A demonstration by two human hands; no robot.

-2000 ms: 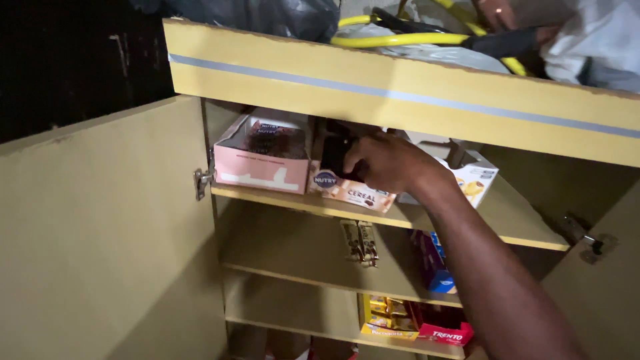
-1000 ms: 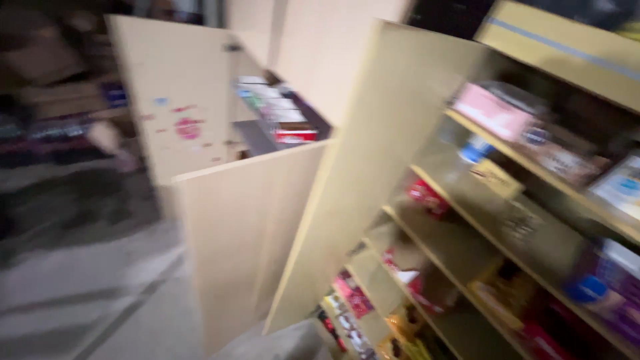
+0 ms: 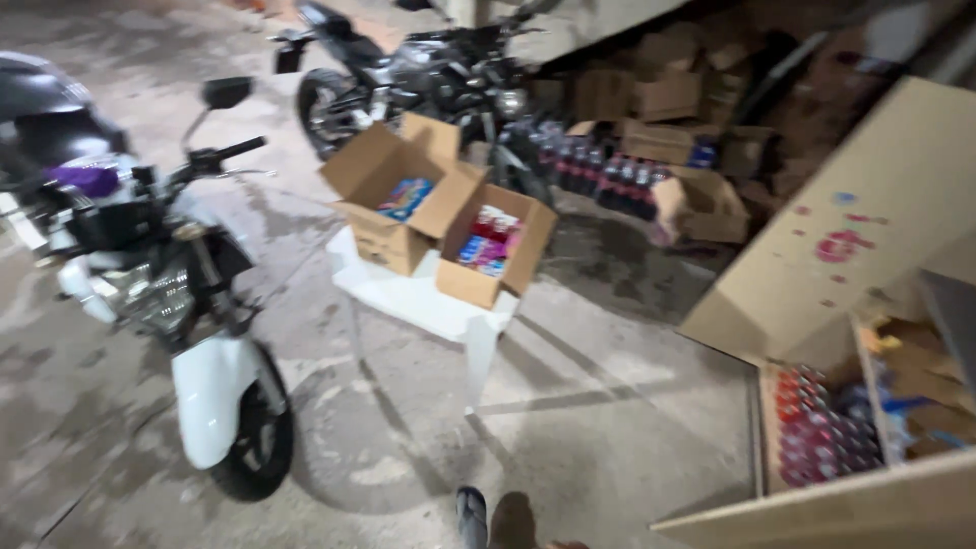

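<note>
Neither of my hands can be made out. At the bottom edge a sandalled foot (image 3: 473, 515) shows, with a blurred dark shape beside it and a small patch of skin that I cannot identify. Two open cardboard boxes stand side by side on a white table (image 3: 396, 293). The left box (image 3: 385, 244) has blue packets inside; in the right box (image 3: 469, 284) are red, pink and blue packets.
A white-fendered motorcycle (image 3: 210, 396) stands left, a dark motorcycle (image 3: 442, 72) behind the table. Packs of dark bottles (image 3: 625, 183) and cardboard boxes lie at the back right. An open cabinet door (image 3: 816, 221) and shrink-wrapped bottles (image 3: 823, 450) are at right.
The view has swung far from the shelves to the motorcycles and table. Two seconds ago a hand was at a dark object among the snack boxes on the upper shelf; it is out of view now.
</note>
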